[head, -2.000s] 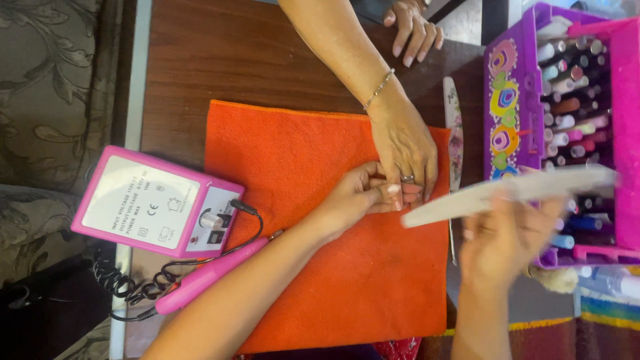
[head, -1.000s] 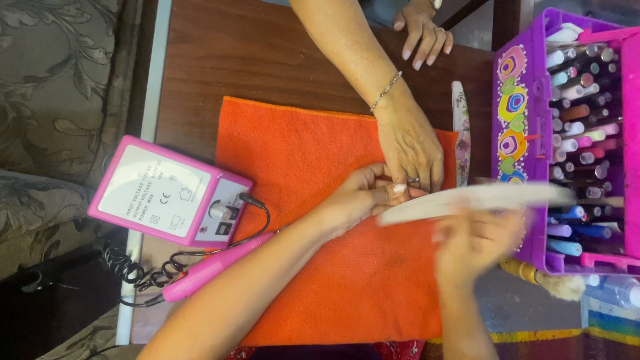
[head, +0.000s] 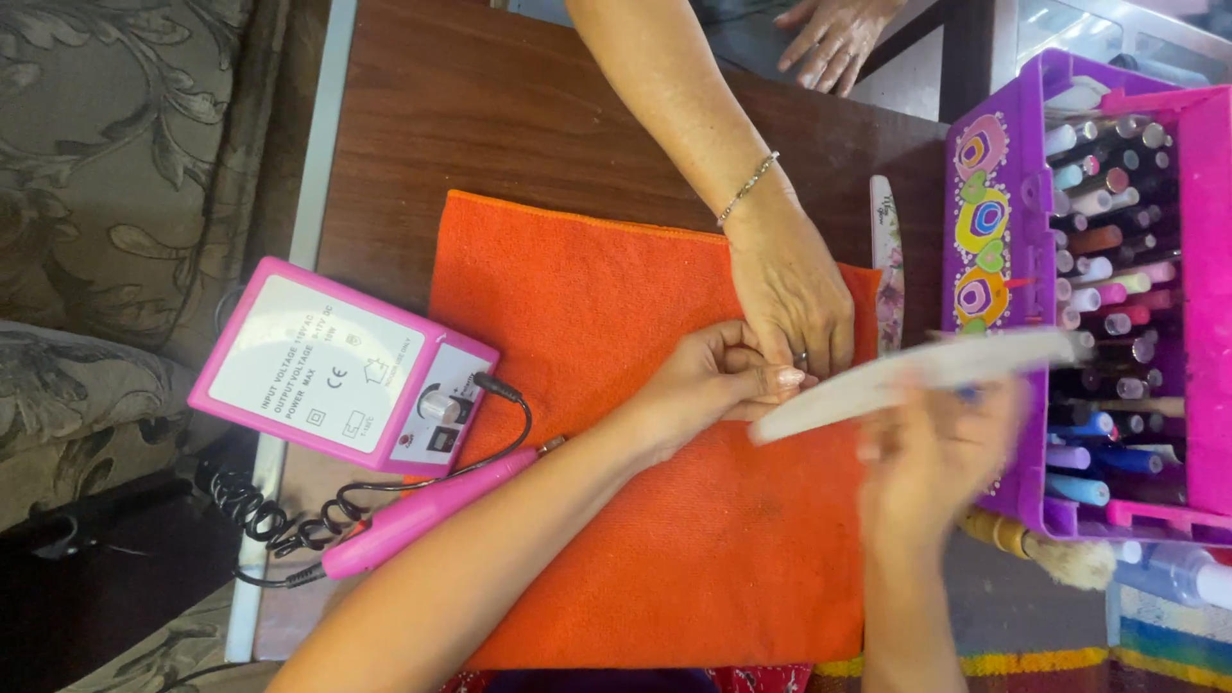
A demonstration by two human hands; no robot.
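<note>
Over an orange cloth (head: pixel 731 539), my left hand (head: pixel 707 385) holds a finger of another person's hand (head: pixel 794 289), which wears a ring and, at the wrist, a bracelet. My right hand (head: pixel 938 452), blurred by motion, grips a white curved nail file (head: pixel 914 373). The file's left end lies close to the held fingertips; whether it touches a nail cannot be told. A second nail file with a floral print (head: pixel 887 265) lies at the cloth's right edge.
A pink nail drill control box (head: pixel 337 371) and its pink handpiece (head: pixel 428 515) with coiled cord sit at left. A purple case (head: pixel 1030 289) of polish bottles and pens stands at right, near a brush (head: pixel 1068 558). The person's other hand (head: pixel 837 38) rests at the top.
My right hand and the white nail file have shifted and changed tilt near the held fingers. My left hand still holds the other person's finger. The person's far hand has moved up.
</note>
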